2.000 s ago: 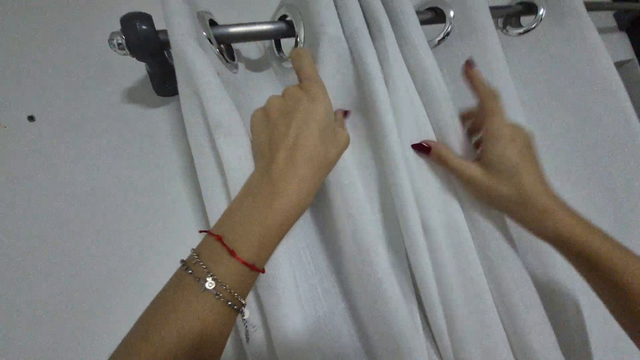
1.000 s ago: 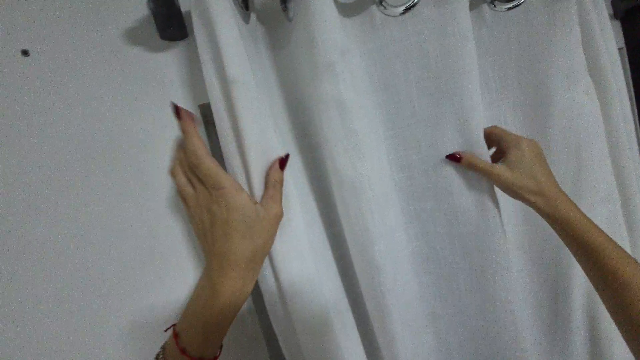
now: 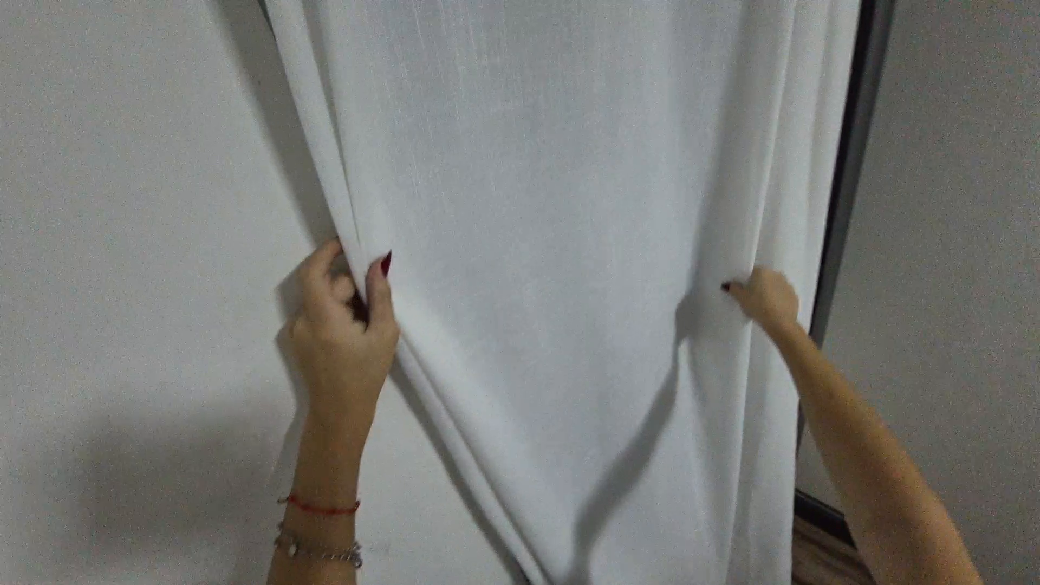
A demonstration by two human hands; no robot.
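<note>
A white fabric curtain [image 3: 536,211] hangs down the middle of the view, its folds bunched toward both sides. My left hand [image 3: 345,325] grips the curtain's left edge, thumb in front and fingers behind the cloth. A red string bracelet and a silver chain bracelet are on that wrist. Further right, my right hand [image 3: 764,296] pinches a fold near the curtain's right side, its thumb on the front and its other fingers partly hidden by cloth. Between the hands the fabric spreads fairly flat, and below my left hand its edge slants down to the right.
A pale wall [image 3: 146,203] lies to the left, with shadows on it. Along the curtain's right side runs a dark frame [image 3: 849,171], with a grey surface [image 3: 959,244] beyond. A bit of brown wood-like floor [image 3: 821,556] shows at the lower right.
The view has moved down, and the rod and metal eyelets seen earlier are out of frame. My left hand, open beside the curtain's edge a second ago, now holds that edge.
</note>
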